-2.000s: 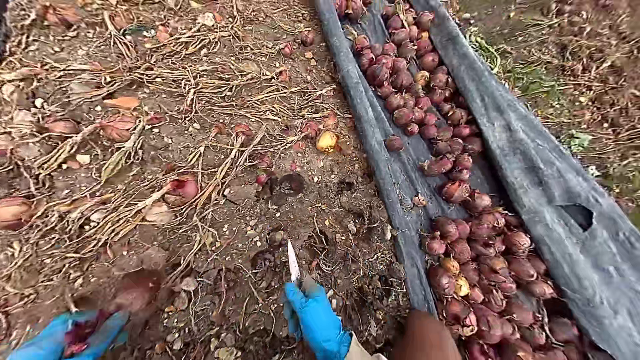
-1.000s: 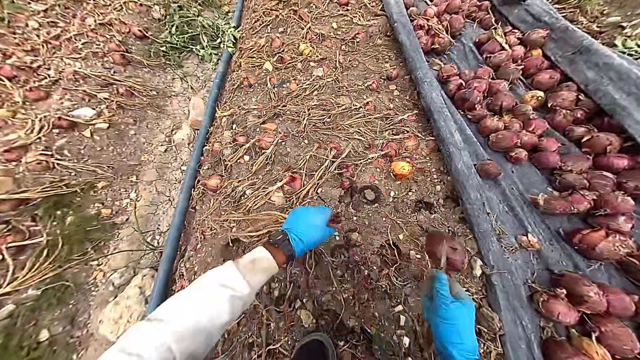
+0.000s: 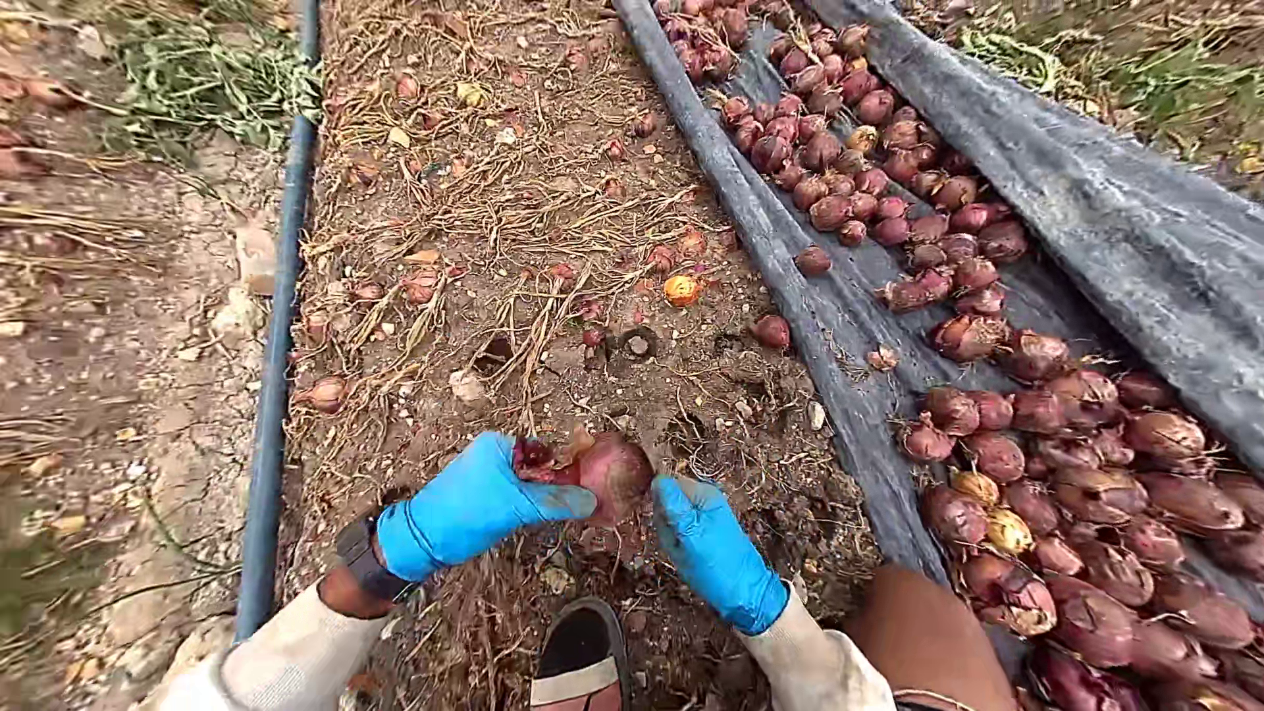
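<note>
My left hand, in a blue glove with a dark band at the wrist, grips a red onion by its left side, thumb in front. A dark red scrap of onion skin shows at its fingers. Close against the onion's right side is my blue-gloved right hand, its fingers curled in. The small knife seen in it earlier is hidden from this angle. Both hands are low over the soil bed. Many red onions lie on a dark sheet to the right.
A blue-grey pipe runs along the bed's left side. Dry onion stalks, scattered onions and a yellow-orange onion lie on the soil. My shoe is below my hands. The sheet has a raised, folded right side.
My hands have come together at the onion; they were apart in both earlier frames. The knife blade showed above my right hand earlier and is now out of sight. The view has shifted.
</note>
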